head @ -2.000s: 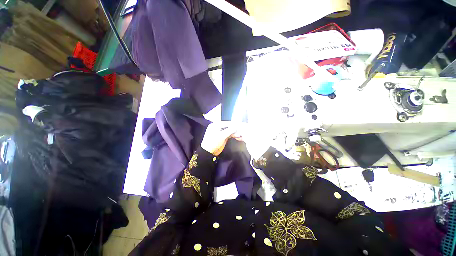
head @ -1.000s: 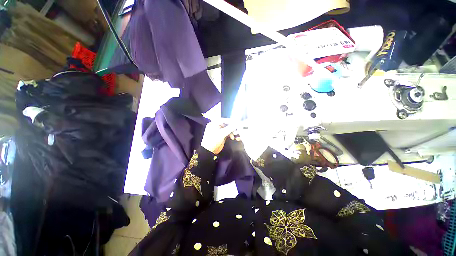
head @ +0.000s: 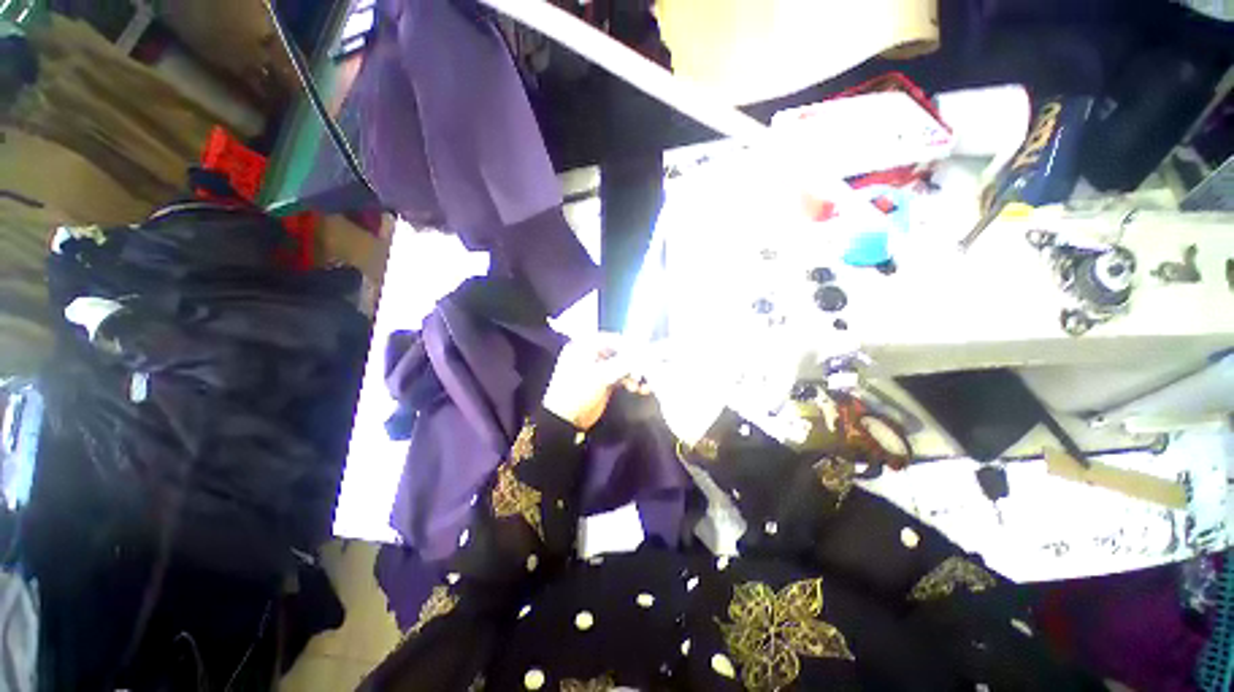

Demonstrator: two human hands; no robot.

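Purple fabric panels (head: 467, 392) lie bunched on the white table left of the needle area and run down towards my lap. My left hand (head: 585, 383) is at the needle area with its fingertips on the purple cloth, its back washed out by glare. My right hand (head: 688, 392) is beside it, almost lost in the white glare; its fingers cannot be made out. The industrial sewing machine (head: 947, 304) stands to the right, its needle and presser foot hidden by glare. Scissors with orange-red handles (head: 866, 430) lie on the bed by the arm.
Hanging purple cloth (head: 460, 122) drapes at the table's far left. A dark garment heap (head: 203, 392) is on the left. A tan wooden strip (head: 1116, 476) lies right of the arm. A white box (head: 866, 133) and a blue item (head: 867, 243) sit on the machine head.
The view has shifted slightly. Both hands stay at the needle area, and the purple cloth keeps nearly the same shape and place.
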